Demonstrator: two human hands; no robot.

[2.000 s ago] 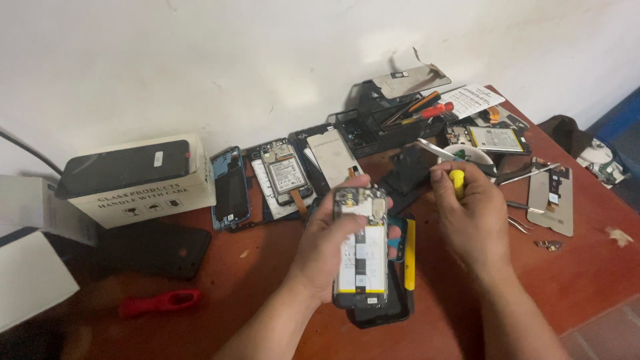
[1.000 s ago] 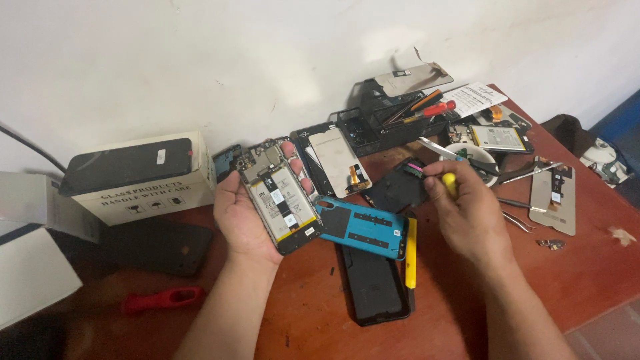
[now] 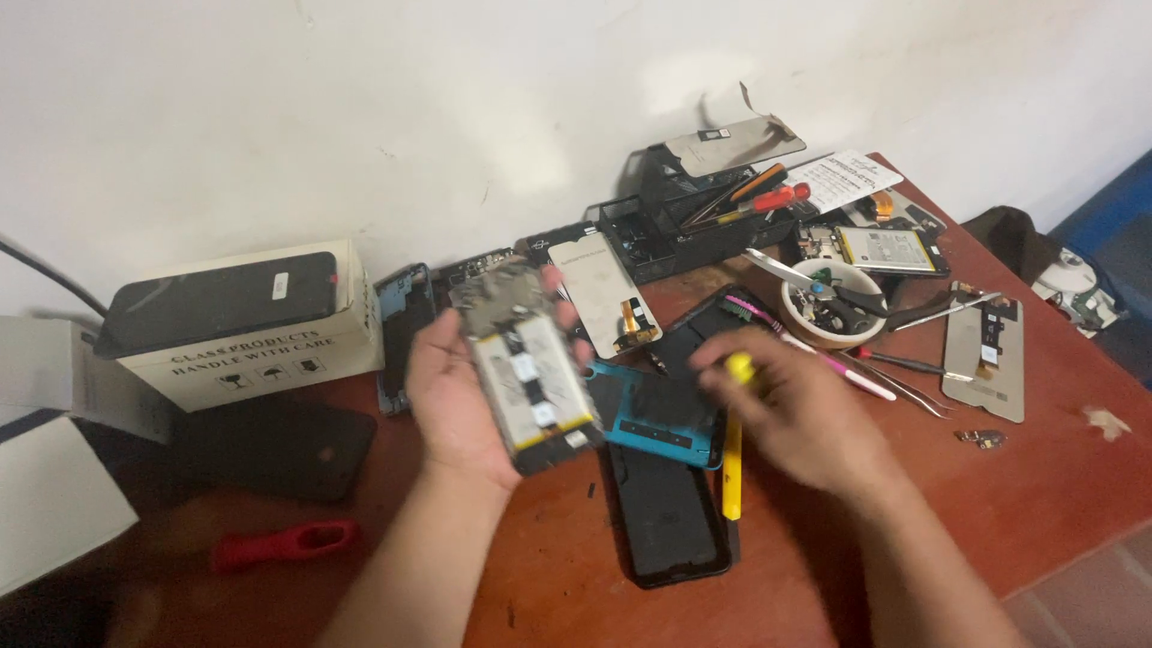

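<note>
An opened smartphone (image 3: pixel 531 378), its battery and circuit board exposed, lies in my left hand (image 3: pixel 459 405). My right hand (image 3: pixel 792 405) grips a small yellow-ended tool (image 3: pixel 740 366), mostly hidden by the fingers. Between the hands, a blue phone back cover (image 3: pixel 648 427) rests partly over a black phone (image 3: pixel 670 513). A yellow strip-like tool (image 3: pixel 733 472) lies beside them. Behind is a phone screen panel (image 3: pixel 603 292) with an orange flex cable. A pink toothbrush (image 3: pixel 846 371) passes behind my right hand.
A white bowl (image 3: pixel 832 328) holds scissors (image 3: pixel 801 279) and small parts. Black organizer trays (image 3: pixel 666 238) with screwdrivers stand by the wall. At right lie tweezers (image 3: pixel 909 391) and a screen panel (image 3: pixel 999 387). A cardboard box (image 3: pixel 252 369) bearing a phone and a red handle (image 3: pixel 286 544) are at left.
Over two seconds, my left hand with the opened phone has moved left, then back somewhat to the right. My right hand has come left from near the bowl, over the toothbrush's side, keeping the yellow-ended tool.
</note>
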